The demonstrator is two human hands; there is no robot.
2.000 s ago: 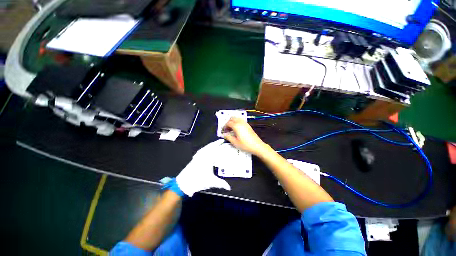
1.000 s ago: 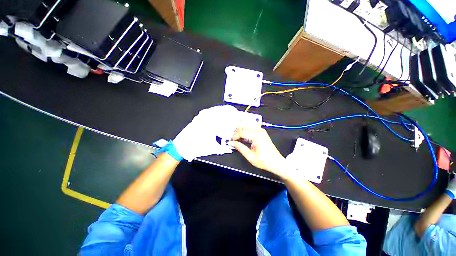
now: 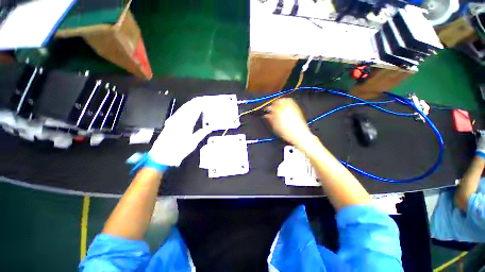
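Note:
Three flat white units lie on the black bench. My left hand [image 3: 182,130], in a white glove with a light blue wrist band, is at the left edge of the back unit [image 3: 222,110], thumb and fingers around that edge. The middle unit [image 3: 228,155] lies nearer me. The third unit [image 3: 299,167] is partly under my right forearm. My bare right hand [image 3: 287,118] is blurred, over the blue cables [image 3: 329,94] right of the back unit; whether its fingers hold anything cannot be told. An orange-yellow lead [image 3: 260,106] runs across the back unit's corner.
Black units with pale edges [image 3: 101,106] stand at the left. A black mouse [image 3: 365,130] lies inside the blue cable loop. A white-topped riser [image 3: 314,40] holds tilted units. A red pad [image 3: 462,120] and another person's arm are at the right. A black bin is below the bench edge.
My left hand has moved from the middle unit to the back unit. My right hand has moved away from the middle unit, up and right over the cables. The view has shifted.

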